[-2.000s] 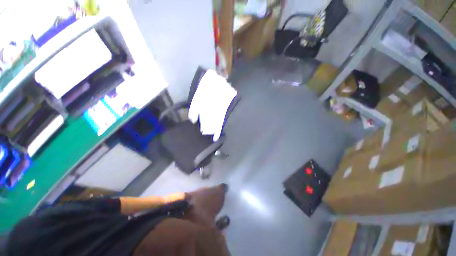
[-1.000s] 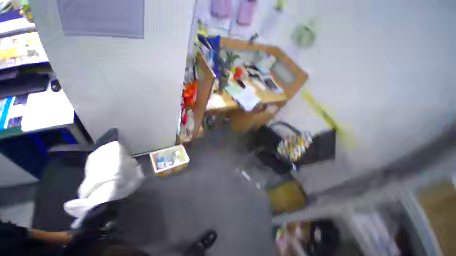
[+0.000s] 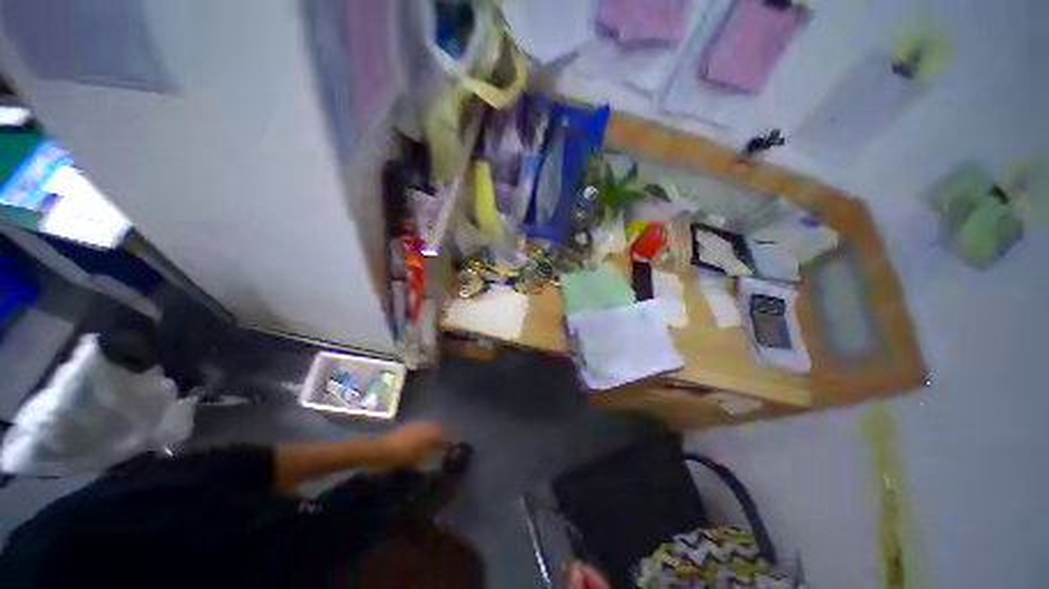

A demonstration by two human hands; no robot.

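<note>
My left hand (image 3: 416,443) reaches out from a dark sleeve at the lower left. It is blurred, and I cannot tell whether it holds anything. Only the fingertips of my right hand (image 3: 584,576) show at the bottom edge; the rest is cut off. Neither hand touches the wooden desk (image 3: 736,387) ahead. On its front edge lie white sheets (image 3: 625,345) overlapping a pale green sheet (image 3: 596,290). A black phone (image 3: 642,281) lies beside them, and a calculator (image 3: 770,321) rests on white paper to the right.
A black chair (image 3: 633,506) with a zigzag-patterned cloth (image 3: 719,561) stands in front of the desk. A white bin (image 3: 352,385) is on the floor at left. A white cloth (image 3: 92,408) hangs over another chair. A plant (image 3: 621,190) and blue file holder (image 3: 567,170) stand on the desk.
The view has turned from the racking and cartons toward the desk, which now appears larger and nearer. My left hand is further into view, and my right fingertips have appeared.
</note>
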